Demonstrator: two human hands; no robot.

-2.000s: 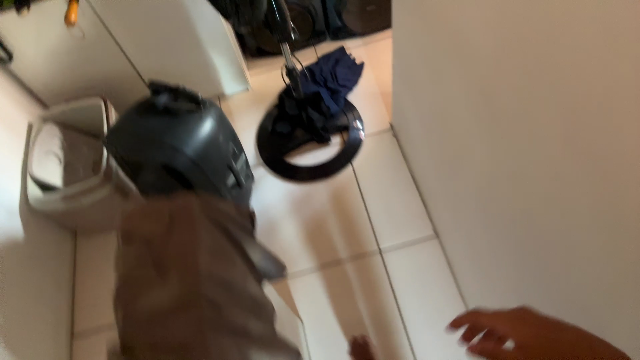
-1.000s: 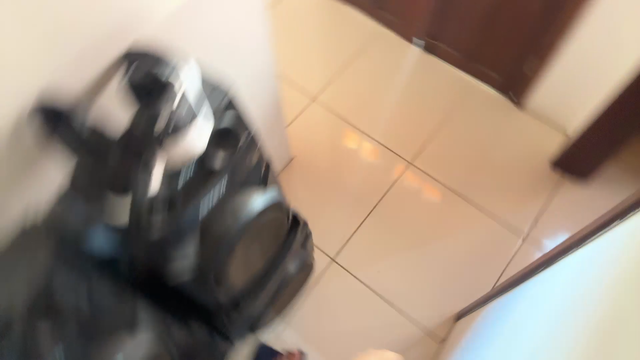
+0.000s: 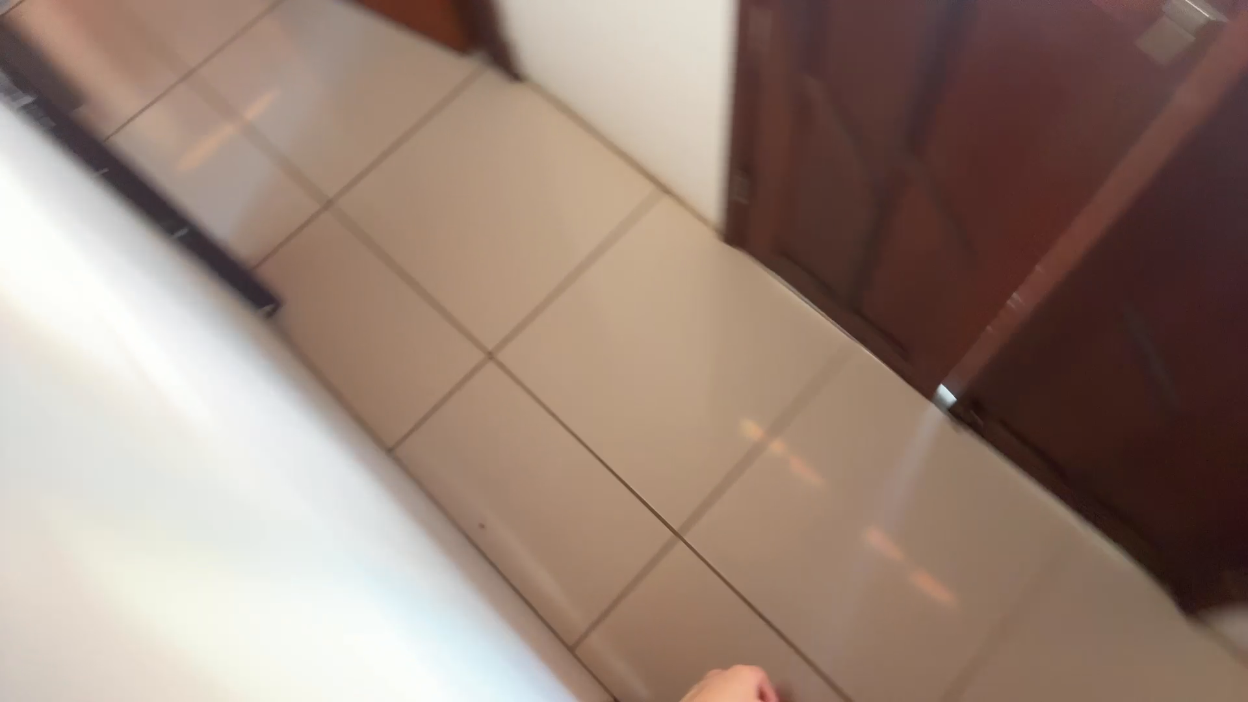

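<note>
Neither my left hand nor my right hand can be made out in the head view. A small rounded piece of bare skin [image 3: 733, 684] shows at the bottom edge, over the floor tiles; it looks like part of a foot, though the blur leaves this unsure. Beige floor tiles [image 3: 585, 478] with darker joints run diagonally through the middle. On the right stands a dark reddish-brown panelled wooden door [image 3: 858, 166], with a metal fitting [image 3: 1185, 24] near the top.
A white wall [image 3: 195, 468] fills the lower left, with a dark strip [image 3: 185, 234] along its upper edge. Another white wall section [image 3: 624, 88] meets the door frame. Further off at the top is a brown wooden door or panel [image 3: 419, 15]. Light reflects off the tiles.
The view has swung away from the grey suitcase, the round black base and the dark bag seen earlier. My right hand, at the lower right two seconds ago, has left the view.
</note>
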